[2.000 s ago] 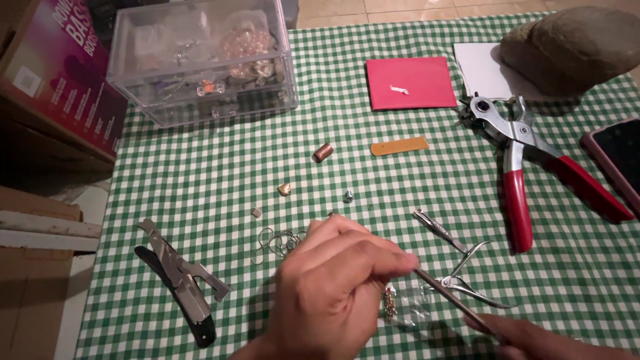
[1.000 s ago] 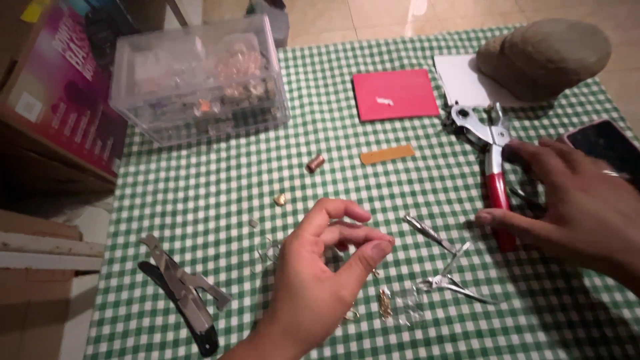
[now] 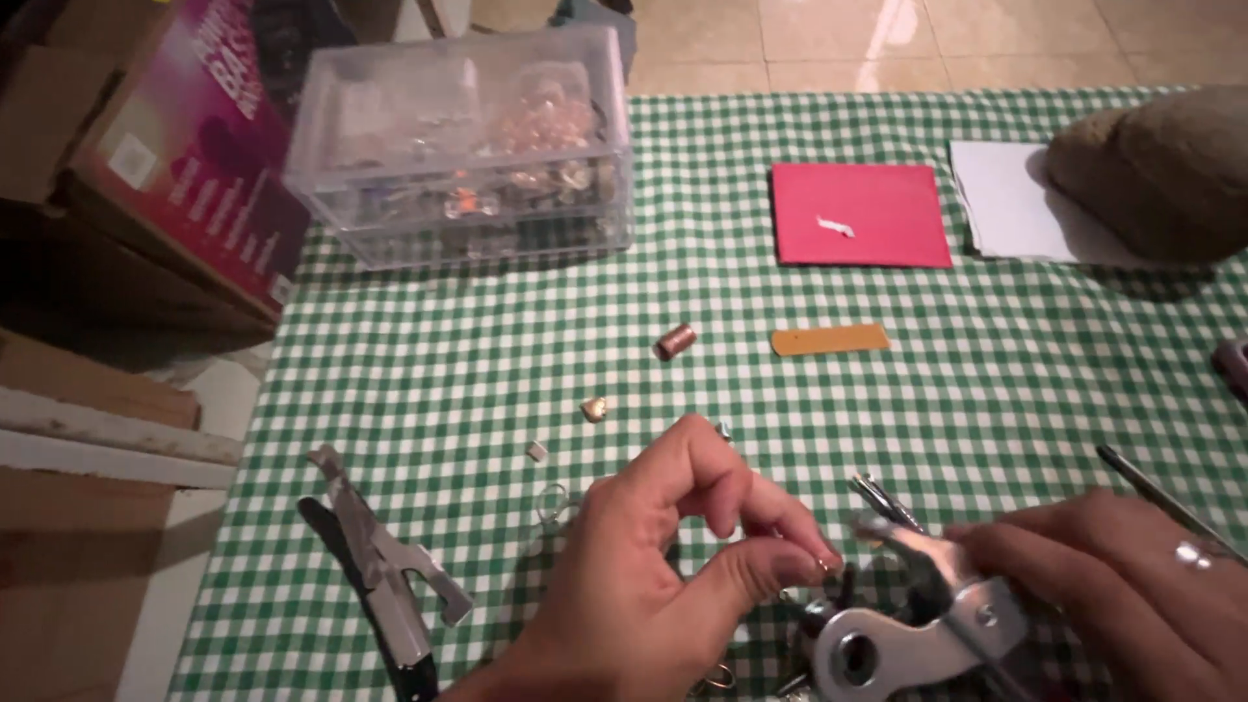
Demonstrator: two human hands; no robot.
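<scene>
My left hand [image 3: 673,565] pinches a tiny metal piece [image 3: 825,565] between thumb and fingertips, low in the middle of the head view. Right beside those fingertips is the head of a revolving leather hole punch [image 3: 907,634], which my right hand [image 3: 1121,585] holds; its handles are mostly out of view. Past my right fingers a thin metal rod [image 3: 1160,497] slants across the cloth. Small pliers [image 3: 887,502] lie partly hidden behind the punch. A heart-shaped gold-coloured charm [image 3: 594,409], a small square piece [image 3: 536,450] and a thin wire loop [image 3: 553,503] lie left of my left hand.
On the checked tablecloth [image 3: 439,361] lie a copper-coloured cylinder [image 3: 676,340], a tan strip [image 3: 830,339], a red packet [image 3: 863,200] and a folding multi-tool [image 3: 380,575]. Clear plastic drawers [image 3: 463,156] stand at the back left. A large stone [image 3: 1160,171] rests on white paper [image 3: 1009,195].
The hole punch has left its place at the right, where my right hand reached for it, and is now beside my left fingertips. The thin rod, earlier in hand, lies at the right.
</scene>
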